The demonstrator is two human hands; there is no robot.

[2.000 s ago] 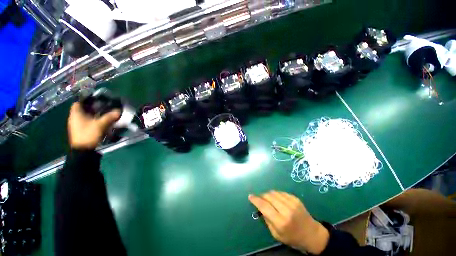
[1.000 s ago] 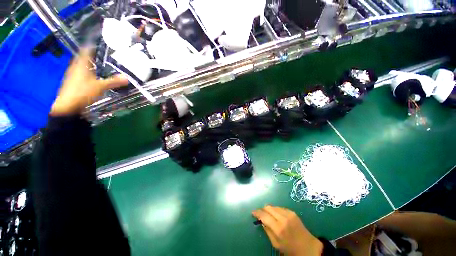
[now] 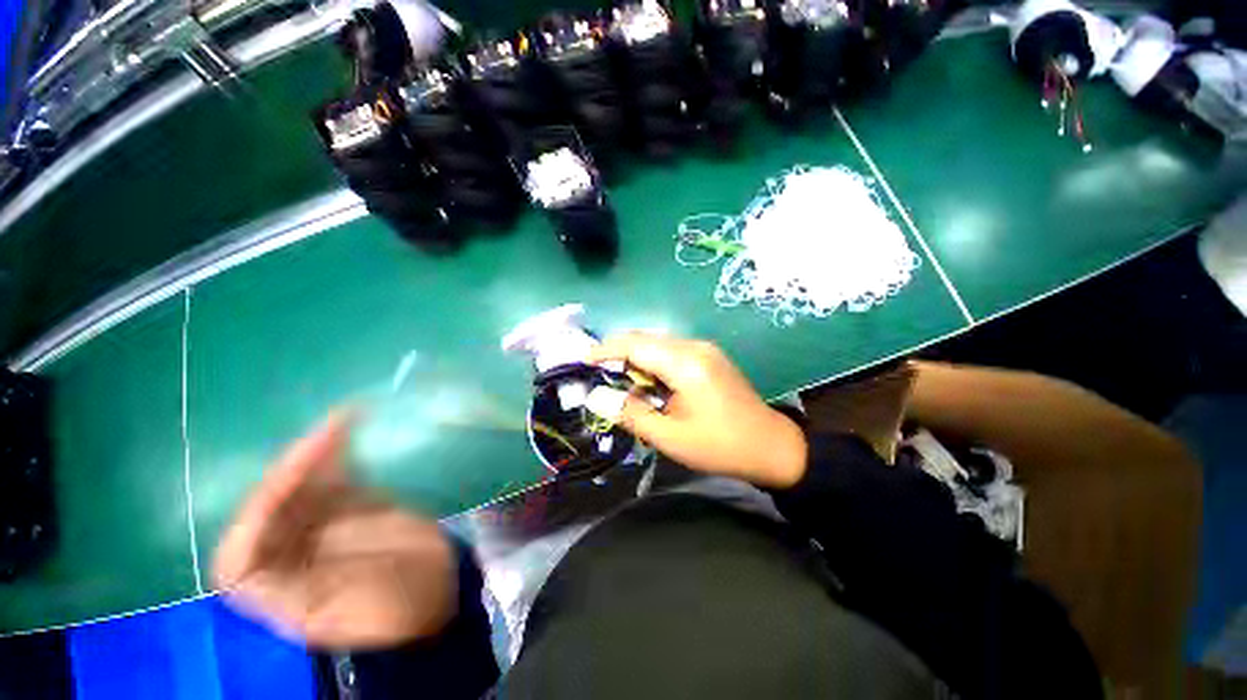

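Observation:
A camera housing (image 3: 558, 337) lies at the bench's near edge, its dark open end towards me with thin coloured wires coming out. My right hand (image 3: 684, 397) is at the right side of this open end, its fingers closed on something small and dark; what exactly is unclear. My left hand (image 3: 342, 540) is blurred, to the left of the housing, with fingers apart and nothing seen in it. Black front camera modules (image 3: 520, 82) stand in a row behind. One black cup with white contents (image 3: 564, 178) stands in front of them.
A white loop pile (image 3: 823, 244) with a green-tipped piece (image 3: 714, 245) lies right of centre. Another housing (image 3: 1056, 48) with wires is at the upper right. A cardboard box (image 3: 896, 397) is below the bench at right, and blue bin (image 3: 192, 656) at lower left. A metal rail (image 3: 219, 55) runs upper left.
My left hand has come from the rack down to the near left. A white housing now lies at the near edge. My right hand has moved to its open end. The view has shifted.

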